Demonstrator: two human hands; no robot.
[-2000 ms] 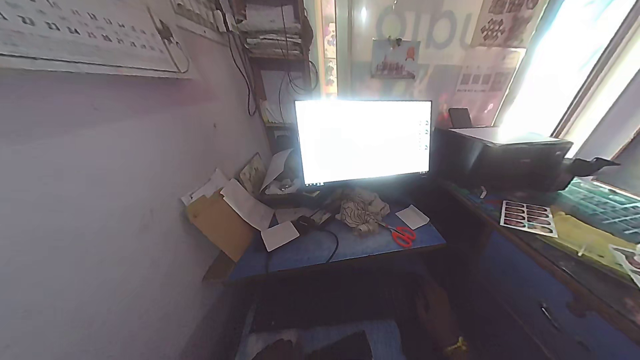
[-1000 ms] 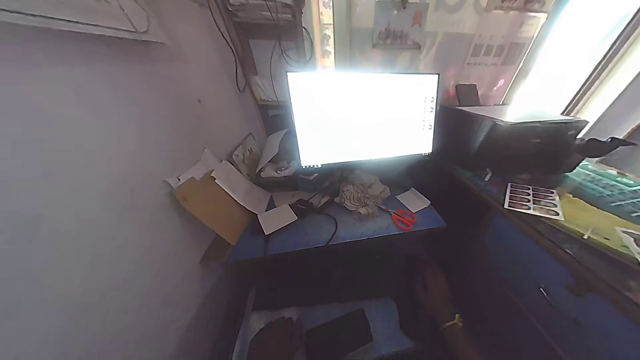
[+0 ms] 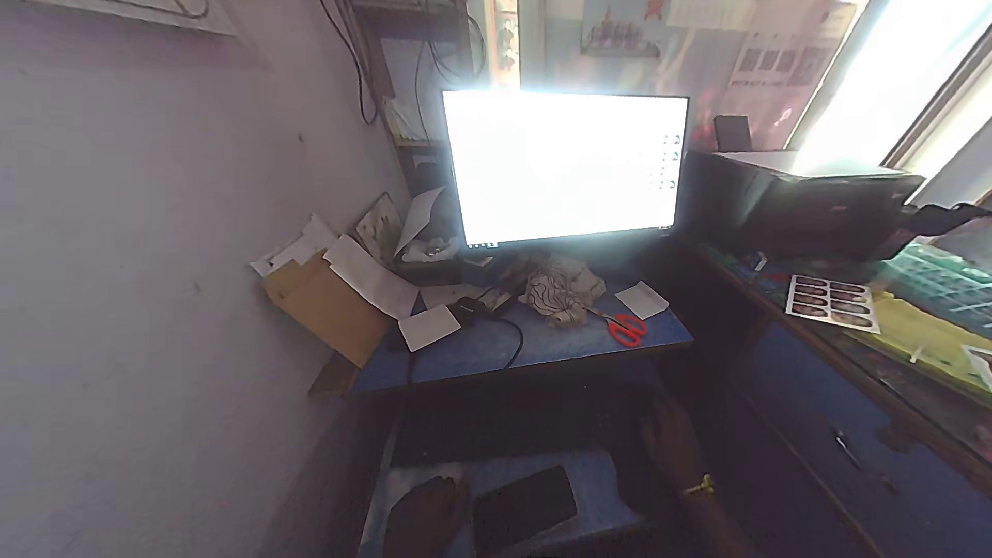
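My right hand (image 3: 673, 438), with a yellow band at the wrist, rests at the right end of the lower shelf beside a dark keyboard (image 3: 511, 418). Deep shadow hides its fingertips and anything beneath them. Low in the view, my left hand (image 3: 426, 511) lies on the pale blue shelf surface, left of a dark flat rectangular object (image 3: 525, 508). Whether its fingers hold anything is not visible. Above the keyboard, the blue desk top (image 3: 465, 353) carries red-handled scissors (image 3: 626, 330), a crumpled cloth (image 3: 562, 291) and a black cable (image 3: 518, 345). A bright monitor (image 3: 570, 167) stands behind them.
Papers and a brown envelope (image 3: 325, 310) lean on the left wall. A white card (image 3: 430, 328) and a white slip (image 3: 642, 301) lie on the desk. At right are a black printer (image 3: 821, 201), a photo sheet (image 3: 833, 303), a green basket (image 3: 942, 279) and a drawer front (image 3: 814, 411).
The view has tilted down, and my left hand shows more fully at the bottom. My right hand stays beside the keyboard. The desk items keep their places.
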